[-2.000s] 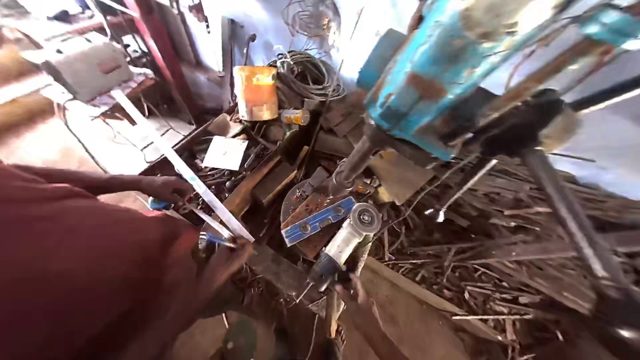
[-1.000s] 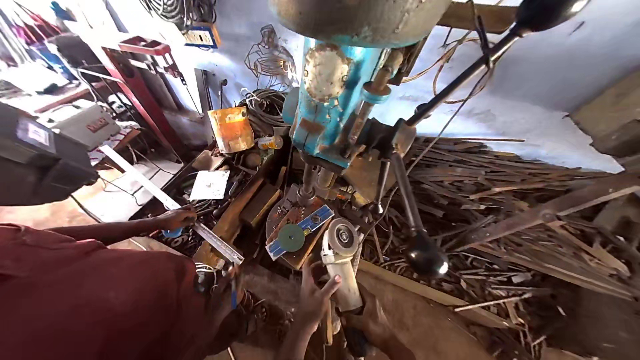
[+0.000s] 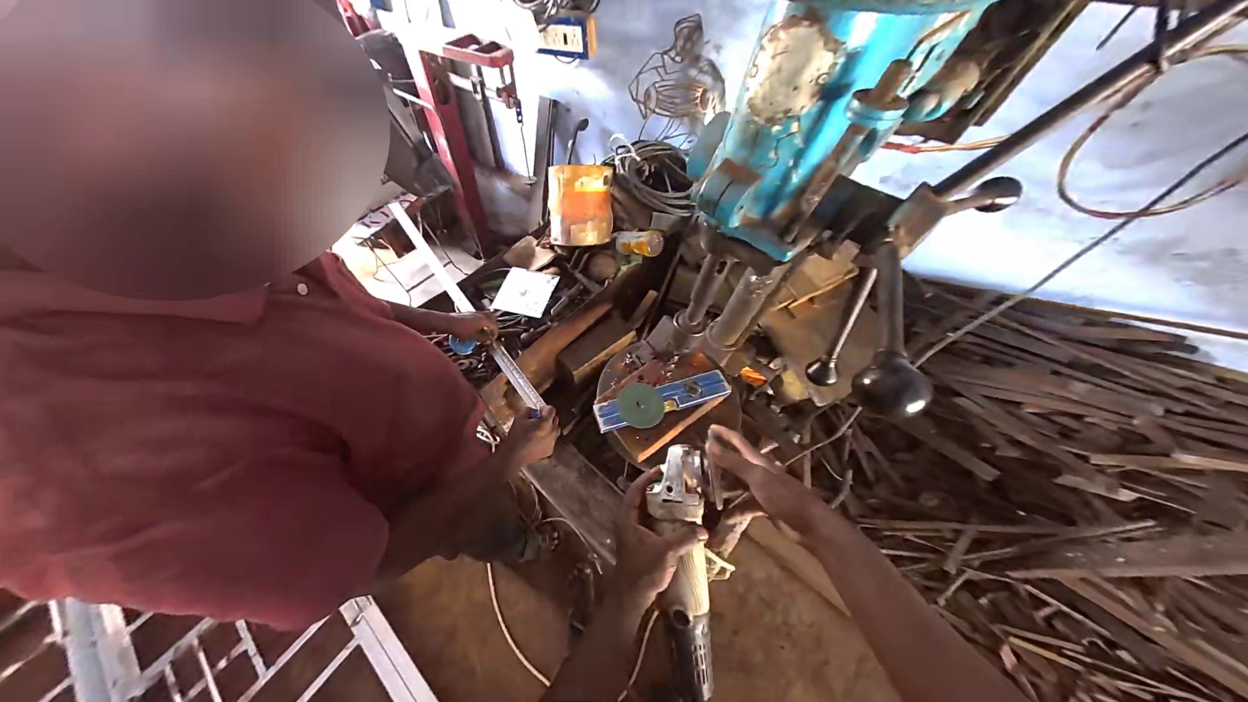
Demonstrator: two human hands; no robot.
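My left hand (image 3: 648, 551) is wrapped round the body of an angle grinder (image 3: 688, 575), which stands with its metal head up. My right hand (image 3: 756, 478) is at the side of that head, fingers against or very near the disc side; the exact contact is hidden. Beyond the grinder, a blue spirit level (image 3: 707, 388) lies on the round drill press table, with a green abrasive disc (image 3: 641, 406) on top of it. Above them is the blue drill press (image 3: 799, 117).
At left a co-worker in a red shirt (image 3: 244, 419) holds a long metal bar (image 3: 517, 375). Drill press levers with a black knob (image 3: 892, 383) reach in at right. Metal strips (image 3: 1072, 439) are piled at right, a white metal frame (image 3: 380, 648) lower left. A cord hangs below.
The green disc, not seen on the level two seconds ago, lies there from one second ago. My right hand has moved from the grinder's body to its head. The co-worker has come nearer.
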